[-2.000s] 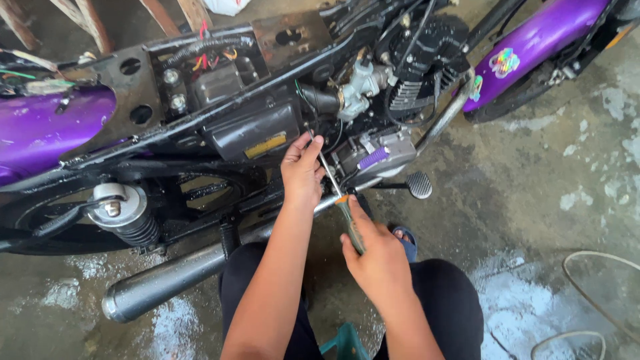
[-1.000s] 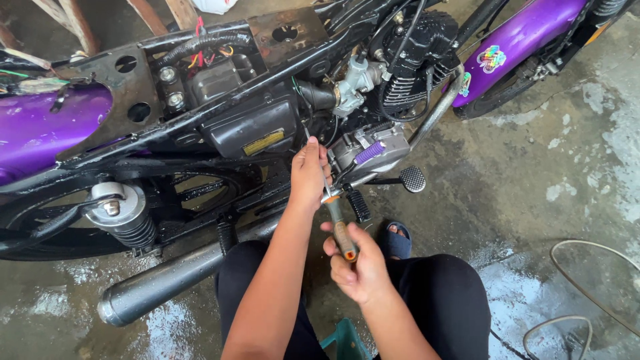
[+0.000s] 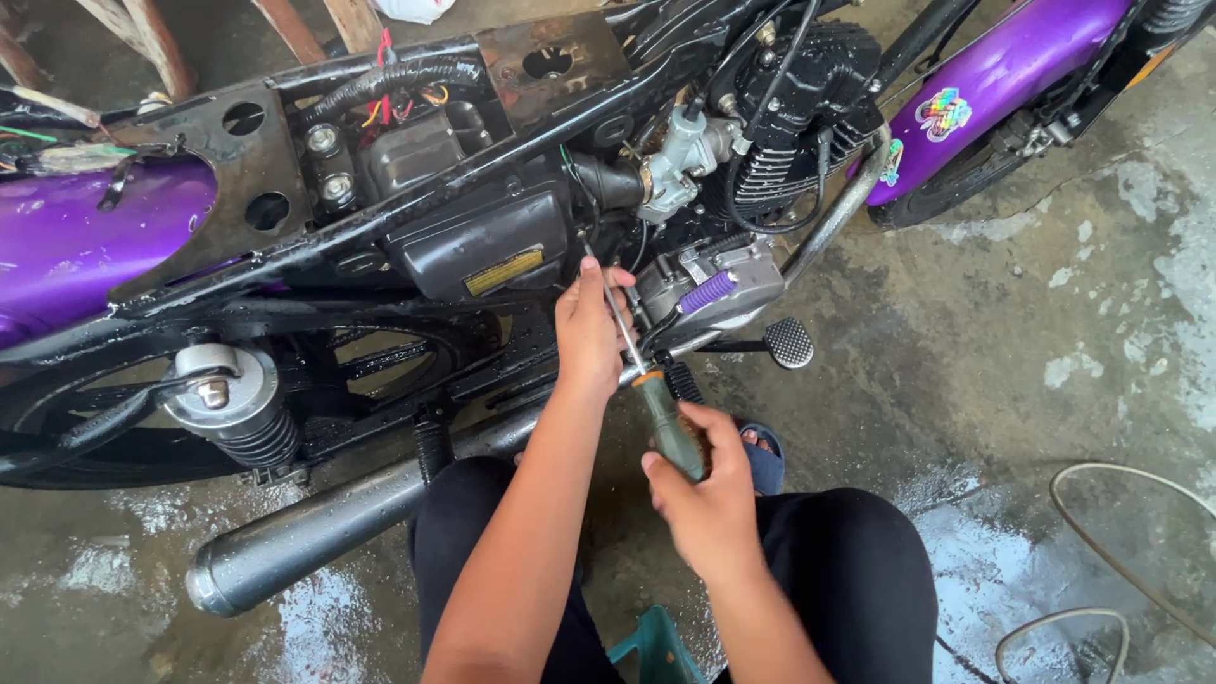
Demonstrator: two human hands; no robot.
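My right hand (image 3: 703, 484) grips the green handle of a screwdriver (image 3: 673, 427) with an orange collar. Its metal shaft slants up and left past my left hand (image 3: 597, 328), whose fingers rest on the shaft close to its far end. That end is at the lower right edge of the black side cover (image 3: 484, 242) of a motorcycle; what it meets there is too small to tell. Just above sits the carburetor (image 3: 674, 171) with its black rubber intake hose (image 3: 608, 180). To the right of my left hand is the engine case (image 3: 746, 285), with a purple ribbed rubber sleeve (image 3: 708, 293) on a lever.
The exhaust muffler (image 3: 313, 532) runs low at the left, beside my knees. A brake pedal (image 3: 788, 343) sticks out at the right. A teal plastic stool (image 3: 665, 651) shows between my legs. A pale hose or cable (image 3: 1092, 541) lies on the wet concrete floor.
My right hand has shifted its hold on the screwdriver handle, which pointed more toward me one second ago and now slants lower right. My left hand stays by the shaft.
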